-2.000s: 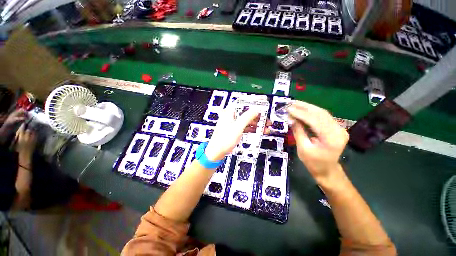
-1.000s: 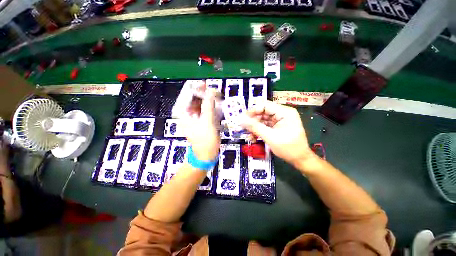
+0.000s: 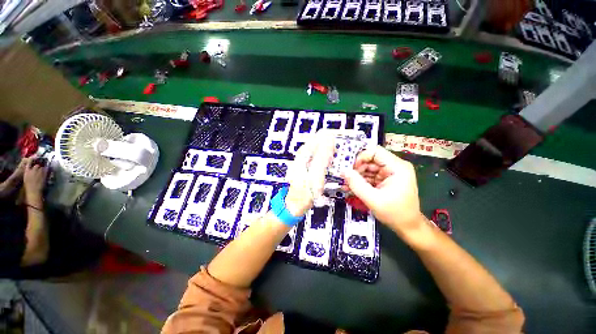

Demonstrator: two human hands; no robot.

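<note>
My left hand (image 3: 308, 171), bare with a blue wristband, holds a pale plate (image 3: 345, 154) dotted with small dark details above the black tray. My right hand (image 3: 385, 184) is at the plate's right lower edge, thumb and fingers pinched there; whether it grips the plate or a small part is unclear. A red piece (image 3: 356, 203) shows just under the right hand. The black blister tray (image 3: 225, 130) lies below, its pockets holding several pale housings (image 3: 315, 235); the upper left pockets are empty. The hands hide the tray's middle right part.
Green conveyor belt (image 3: 261, 72) beyond the tray carries pale units and red pieces. White fan (image 3: 104, 150) at left, pale green fan (image 3: 591, 258) at right edge. Dark reddish rectangle (image 3: 487, 151) by the grey post. Red piece (image 3: 442, 220) on the bench. Another person's hands (image 3: 29, 179) at far left.
The view has shifted. The plate, earlier lower between the hands, now lies across the left fingers with the right hand at its edge. Belt items appear farther right.
</note>
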